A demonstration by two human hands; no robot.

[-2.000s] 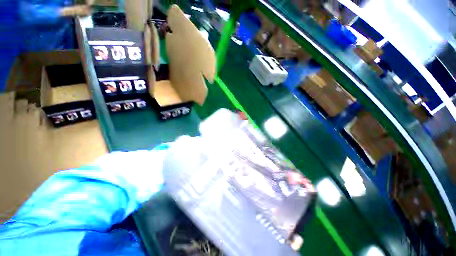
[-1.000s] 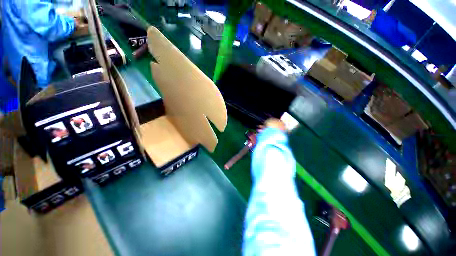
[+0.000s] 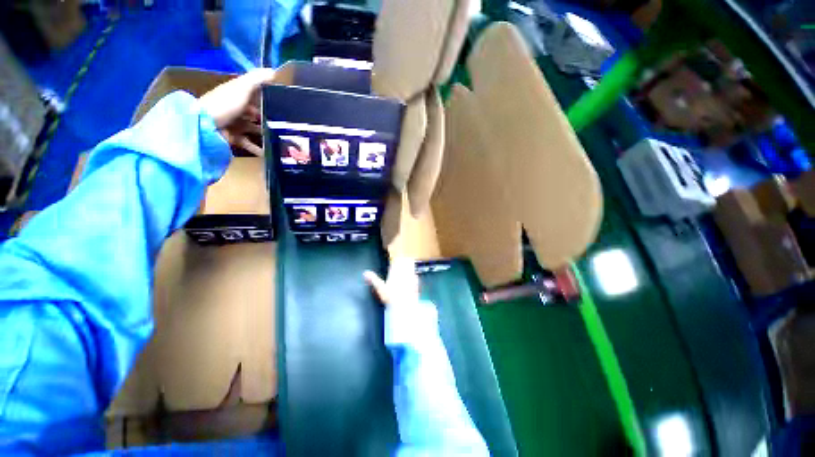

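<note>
Black printed retail cartons [image 3: 335, 152] stand at the far end of the blue-green bench [image 3: 331, 357], with rows of small photos facing me. Beside them on the right is an open carton [image 3: 514, 152] with tall tan flaps raised. My left hand [image 3: 237, 107] is at the left edge of the black cartons; its fingers are partly hidden, and a firm grip cannot be made out. My right hand [image 3: 395, 284] is low at the front of the open carton, blurred, thumb apart from the fingers, with nothing seen in it.
Another open carton [image 3: 234, 192] stands at the left, behind tan carton blanks [image 3: 210, 330]. A red-brown hammer-shaped tool [image 3: 536, 287] lies on the green line. A light grey boxy device [image 3: 663, 178] is beyond. A person's blue sleeve [image 3: 259, 27] shows at the top.
My right arm has come back from the green line, where a dark box-like thing was by my hand, to the open carton. My left hand has come into view at the cartons. The view has shifted left.
</note>
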